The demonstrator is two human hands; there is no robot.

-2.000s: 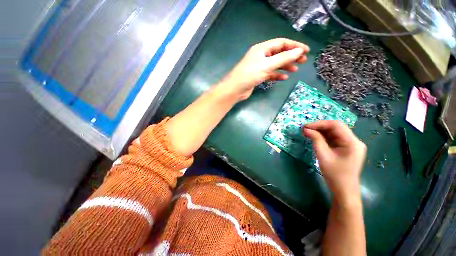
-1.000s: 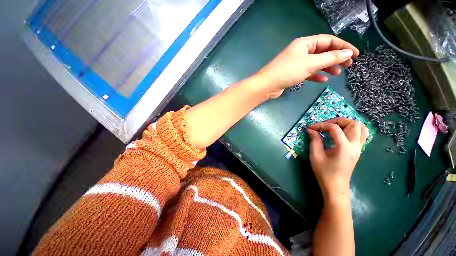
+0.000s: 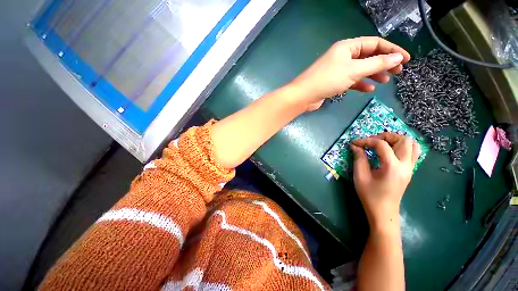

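Note:
The green circuit board (image 3: pixel 363 122), dotted with small parts, lies on the dark green bench top. My right hand (image 3: pixel 386 165) is over the board with thumb and index fingertips together at its surface; whether a part is between them is too small to tell. My left hand (image 3: pixel 360 65) is raised beyond the board, beside the heap of leaded components (image 3: pixel 434 94), with thumb and index fingertips close together; whether they hold a component cannot be seen. A small pile of components (image 3: pixel 338 98) shows partly from under my left hand.
A pale frame with blue inner border (image 3: pixel 170 85) is at left. Dark tweezers (image 3: pixel 470 195), stray components (image 3: pixel 443 202) and a pink-white slip (image 3: pixel 488 151) lie right. Component bags (image 3: pixel 392 14), a grey cable (image 3: pixel 454 54) and a beige box (image 3: pixel 483 62) are at the back.
The view has shifted, so the bench sits differently in the picture. My right hand has moved across the board toward its middle. My left hand has stayed raised near the heap.

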